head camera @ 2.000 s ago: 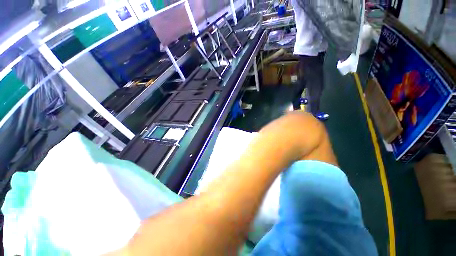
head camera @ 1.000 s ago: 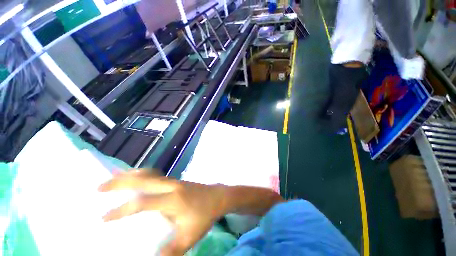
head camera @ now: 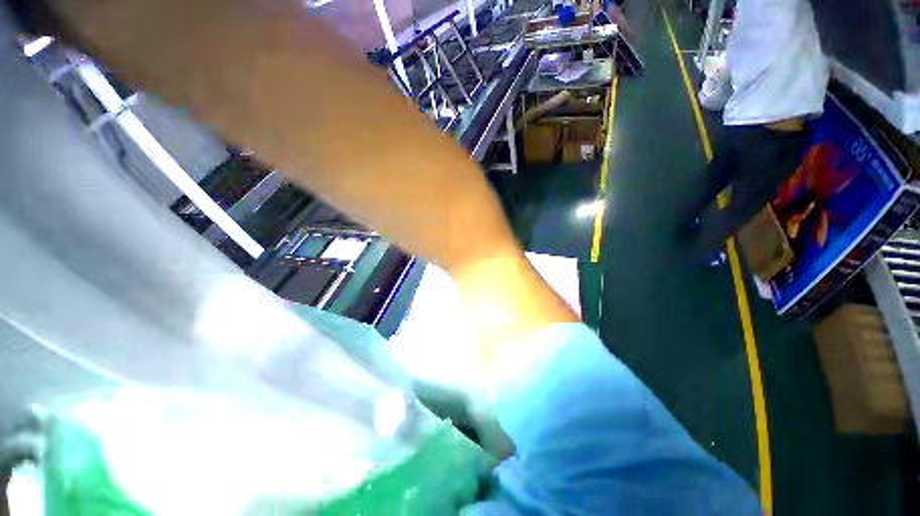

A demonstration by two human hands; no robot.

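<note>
My right forearm (head camera: 373, 151), bare beyond a light blue sleeve, crosses from lower right to upper left. Its hand end is dark, blurred and cut off at the top left, so its grip cannot be told. My left hand is not in view. A large, blurred grey-white sheet or piece of foam (head camera: 131, 262) slants across the left, close to the camera. Below it, white foam (head camera: 252, 443) sits in a green plastic bag (head camera: 429, 479). A flat white stack (head camera: 555, 282) shows partly behind my arm.
The dark line (head camera: 499, 101) runs away at left-centre. A person in a white shirt (head camera: 772, 66) stands beside the blue printed TV carton (head camera: 837, 227). A plain brown box (head camera: 857, 368) and metal rollers (head camera: 903, 267) are at right. A yellow line (head camera: 749, 353) crosses the green floor.
My right hand has moved from over the white foam up towards the top left. The grey-white piece now covers the left side. The other person appears slightly farther right in view.
</note>
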